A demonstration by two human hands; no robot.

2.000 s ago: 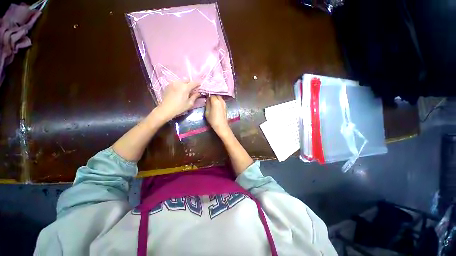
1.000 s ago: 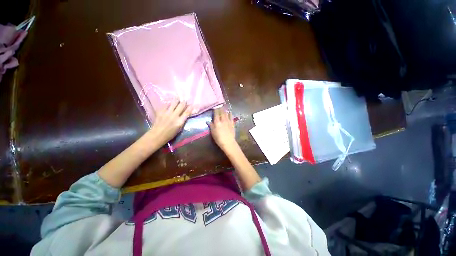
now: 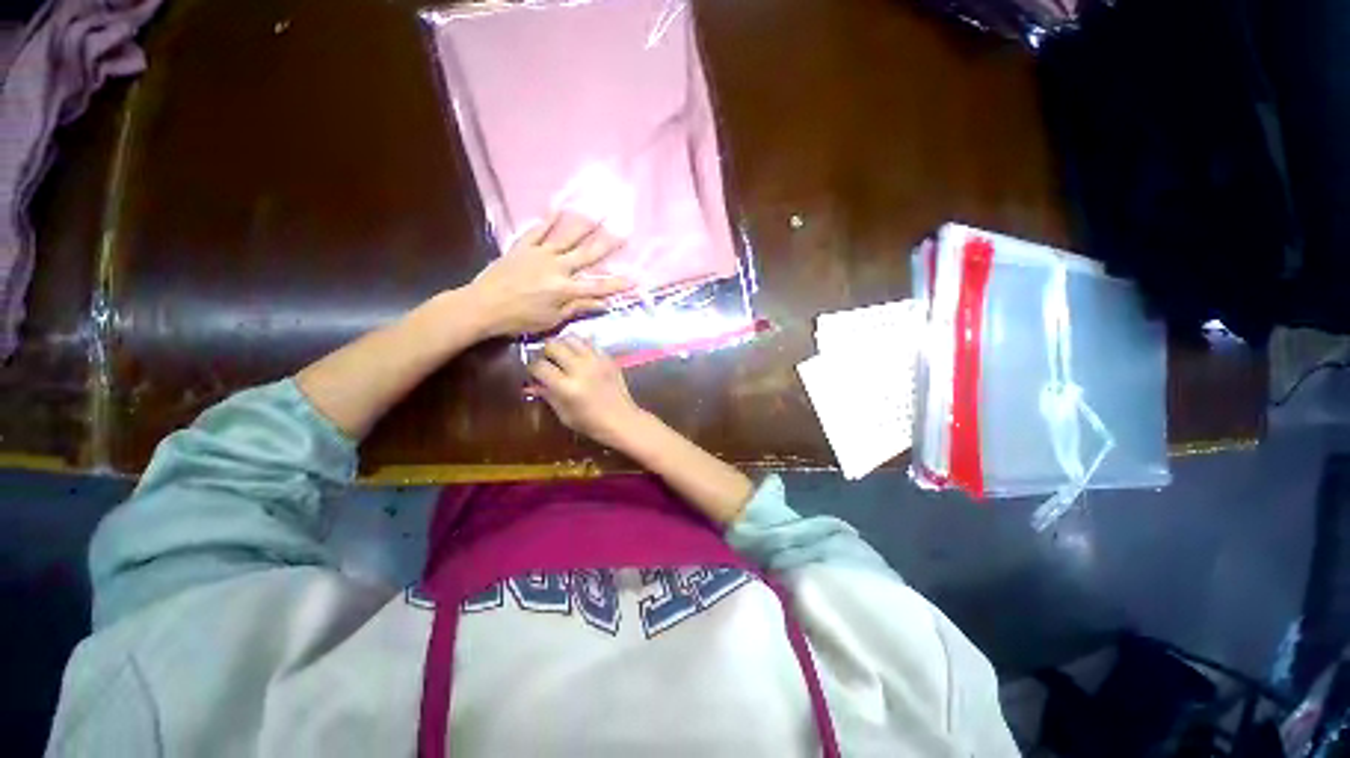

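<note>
The folded pink trousers [image 3: 578, 119] lie flat in a clear polybag [image 3: 745, 267] in front of me, with white glare on the film. The bag's mouth faces me and ends in an adhesive flap [image 3: 689, 350] with a reddish line. My left hand [image 3: 551, 282] lies flat on the lower left of the packed trousers, fingers spread. My right hand [image 3: 581, 388] is below it, with its fingertips pinched at the flap's left corner. The hand hides part of the flap.
A stack of empty polybags [image 3: 1103, 370] with a red band and white tie is at the right table edge. White label sheets [image 3: 871, 393] lie beside it. Loose pink cloth [image 3: 42, 111] is at the far left. Dark garments [image 3: 1184, 163] lie at the far right.
My right hand has moved from the bag mouth's right side to the flap's left corner. My left hand has stayed on the lower left of the bag. The camera view has shifted.
</note>
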